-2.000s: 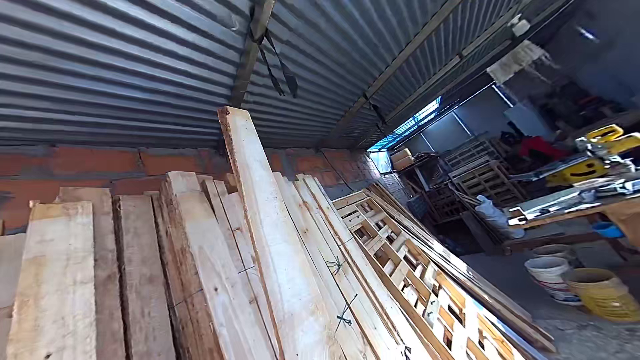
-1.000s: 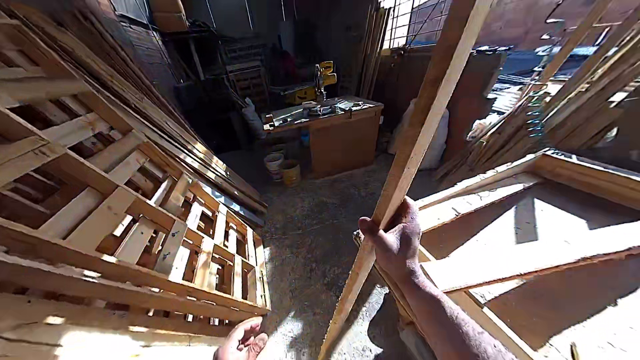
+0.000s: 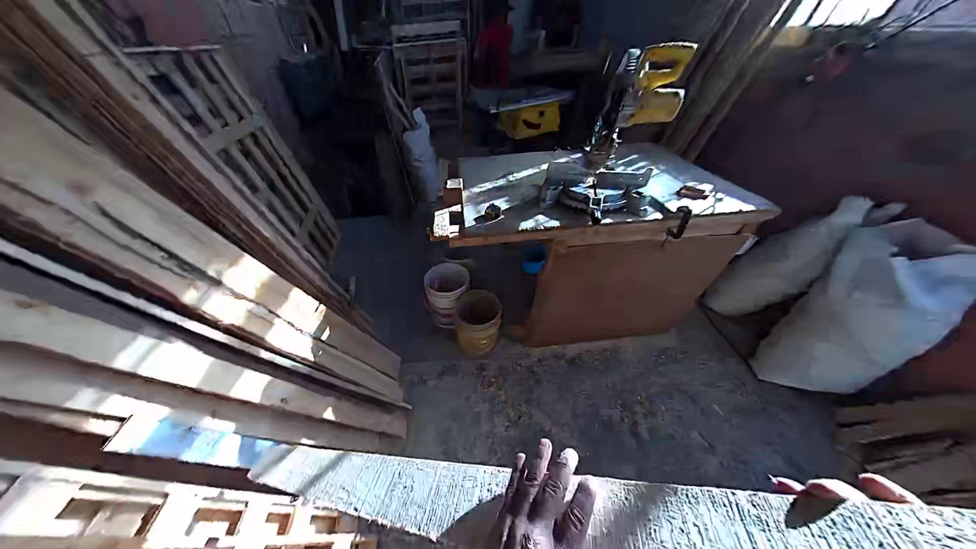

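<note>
A long, rough-sawn wooden board (image 3: 396,488) crosses the bottom of the head view, its left end above the lattice-like wooden frames. My left hand (image 3: 541,496) lies on its upper face, fingers spread and nearly straight, the tips reaching past the far edge; its thumb and wrist are out of sight. Farther right, fingertips of my right hand (image 3: 846,488) curl over the board's far edge, while the rest of that hand is hidden. Beyond the board stands a workbench (image 3: 640,282) with a yellow-handled miter saw (image 3: 610,168) on top.
Long planks (image 3: 191,366) lean at the left, above slatted wooden frames (image 3: 198,518). A pinkish bucket (image 3: 446,286) and a yellow bucket (image 3: 478,324) stand on the concrete floor (image 3: 610,404) left of the bench. Large white sacks (image 3: 862,328) rest at the right.
The view has swung from the leaning planks to the bench. One second ago my right hand gripped an upright, slanting board and my left hand was off it; now both hands touch a board lying crosswise.
</note>
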